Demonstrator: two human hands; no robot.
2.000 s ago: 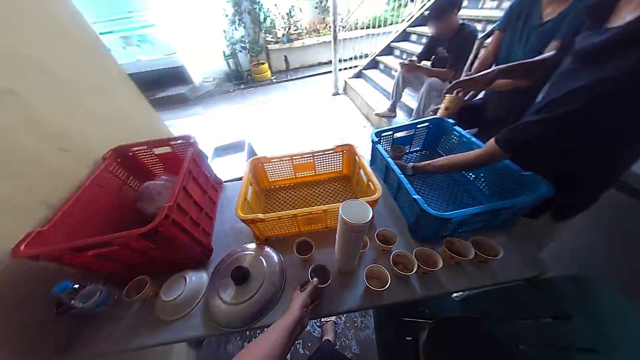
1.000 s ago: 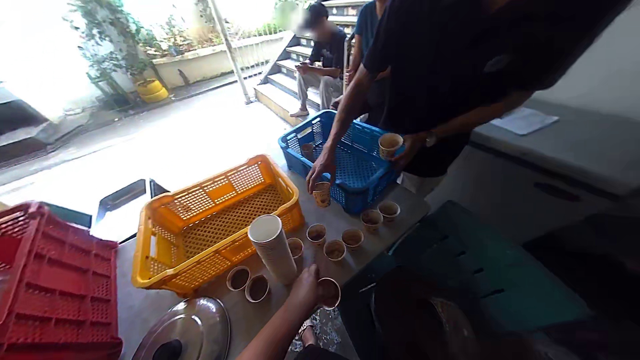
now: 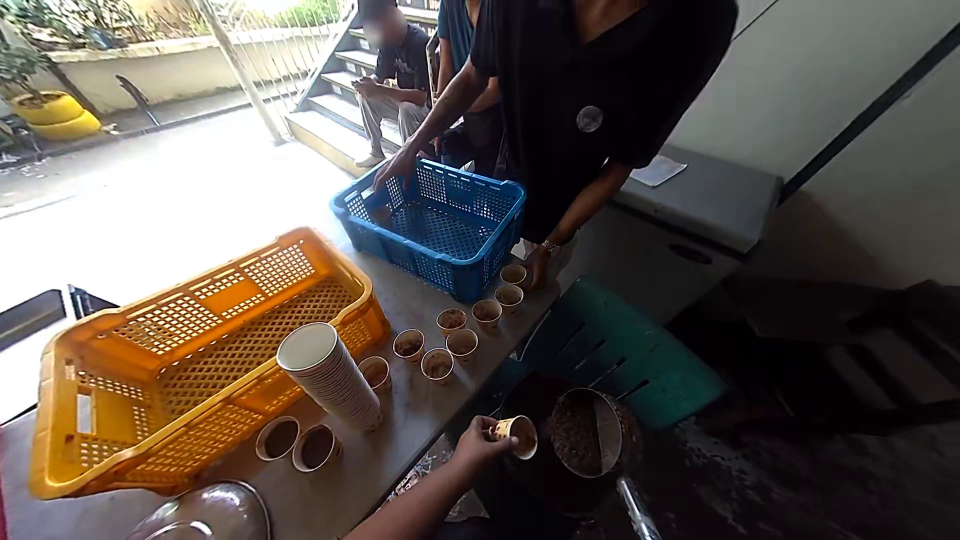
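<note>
My left hand (image 3: 484, 442) grips a paper cup (image 3: 517, 437), tilted on its side beyond the table edge, with some brown residue inside. Just right of it, a round metal scoop (image 3: 586, 433) holds crumbly brown food over a dark pot; its metal handle (image 3: 637, 511) runs down out of the frame. My right hand is out of view. On the grey table (image 3: 409, 420) stands a tall stack of paper cups (image 3: 330, 375). Left of the stack are two cups with dark contents (image 3: 277, 439). Several cups with brown food (image 3: 437, 364) stand to its right.
An orange plastic crate (image 3: 217, 307) and a blue plastic crate (image 3: 431, 251) stand on the table. A metal lid (image 3: 206, 514) lies at bottom left. A green plastic chair (image 3: 637, 352) adjoins the table. A co-worker (image 3: 585, 112) reaches into the blue crate and touches cups.
My left hand, with a cup, has moved from the table's edge toward the scoop. The co-worker's hand has gone from beside the blue crate into it. The view has swung right.
</note>
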